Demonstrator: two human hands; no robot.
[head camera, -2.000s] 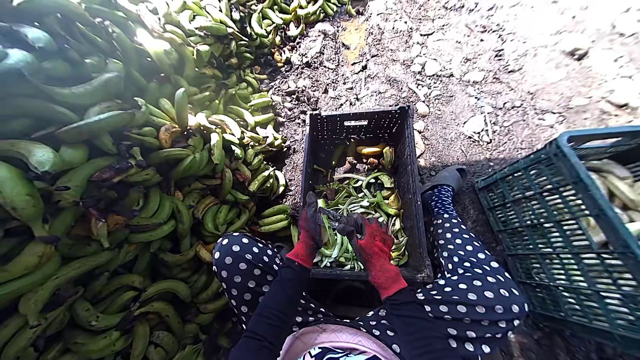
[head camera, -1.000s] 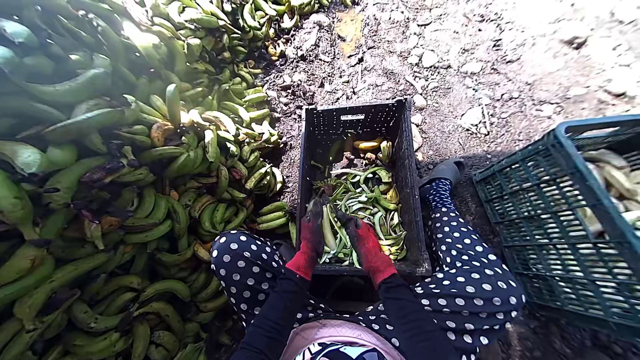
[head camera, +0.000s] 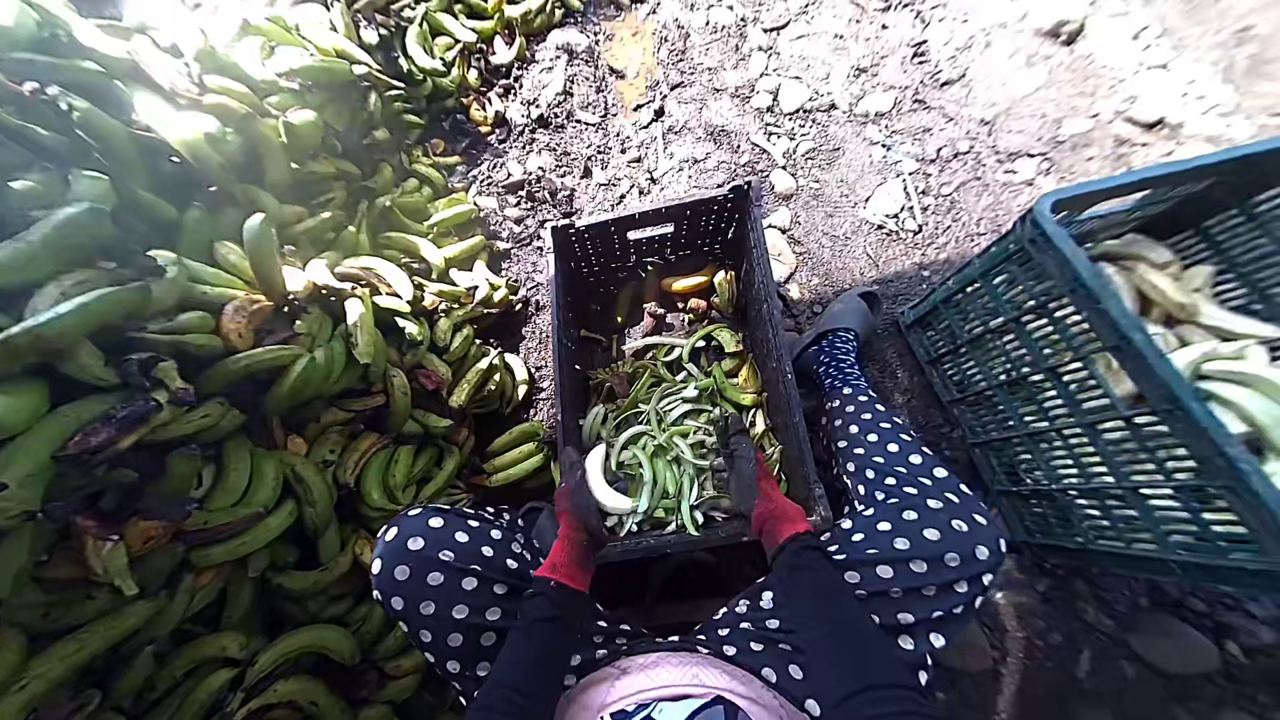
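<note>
My left hand (head camera: 582, 515), in a dark-palmed glove with a red cuff, is at the near left corner of a black plastic crate (head camera: 655, 548). It holds a pale, curved peeled plantain (head camera: 603, 482) just inside the wall. Over the right part of the crate is my right hand (head camera: 752, 485), gloved alike; its fingers point forward near the peels, and whether it grips something cannot be made out. Green strips of plantain peel (head camera: 660, 440) fill the crate's near half, with a yellow fruit or peel (head camera: 688, 283) towards the far end.
A large heap of green plantains (head camera: 250, 400) spreads along the left. To the right stands a tilted-looking green plastic crate (head camera: 1090, 400) with pale peeled plantains (head camera: 1240, 385). My sandalled foot (head camera: 845, 310) rests beside the black crate. Stony soil (head camera: 880, 150) lies beyond.
My hands, close together over the peels earlier, have moved apart to the two sides of the crate. The peeled plantain has moved left with my left hand.
</note>
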